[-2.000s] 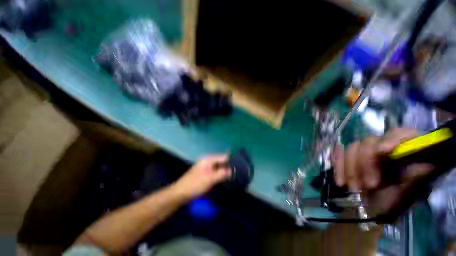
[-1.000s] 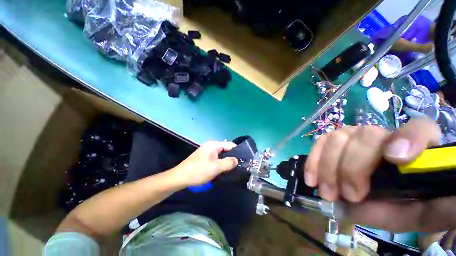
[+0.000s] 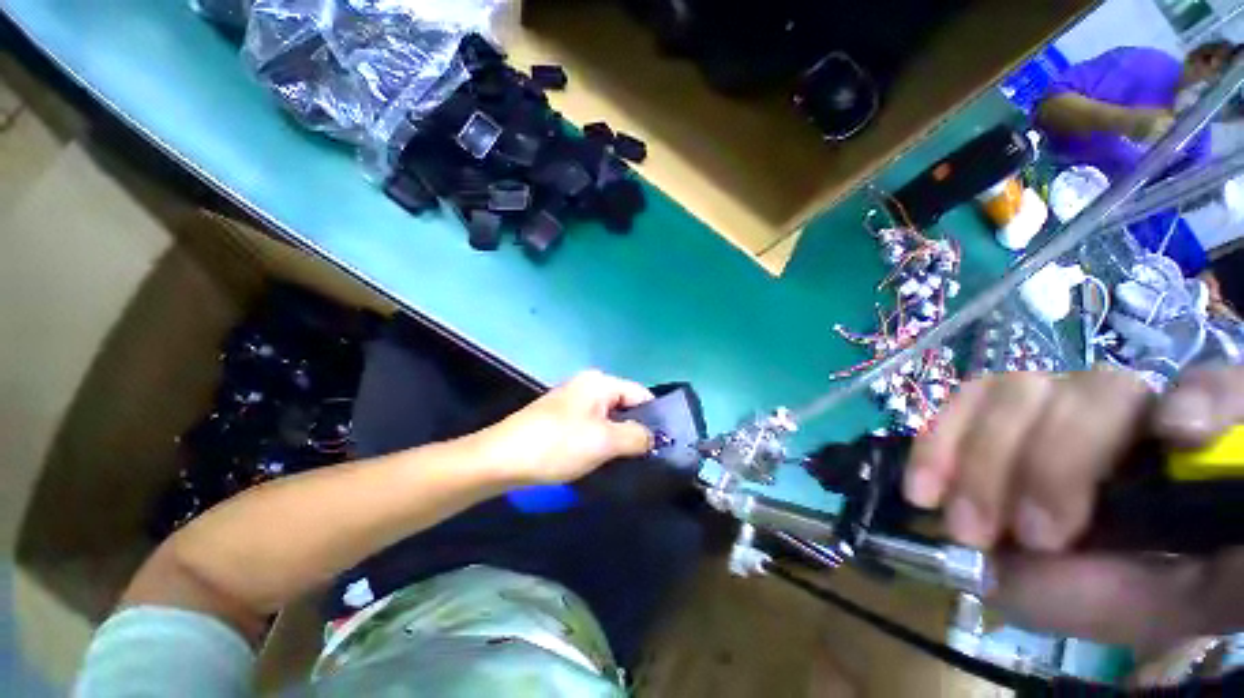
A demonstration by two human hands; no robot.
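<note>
My left hand [image 3: 580,426] holds a black housing [image 3: 673,420] by its left side, over the near edge of the bench. My right hand [image 3: 1044,464] is wrapped around the thick black power screwdriver [image 3: 1119,507] with a yellow label at the right. The silver screw-feed nozzle [image 3: 748,453] points left, close to the housing's right side; whether they touch is hard to tell. A clear feed tube runs up to the right from the nozzle. The housing's far side is hidden.
Small black caps [image 3: 525,171] lie heaped by a clear plastic bag [image 3: 348,68]. A large open carton [image 3: 709,205] holds black housings. Wired modules [image 3: 914,321] lie tangled to the right. An output carton [image 3: 123,409] with black units is below left. A person in purple [image 3: 1126,102] sits beyond.
The screwdriver first came left to the housing, which my left hand kept holding; over the last second the nozzle has shifted slightly right. The blurred view has become clearer.
</note>
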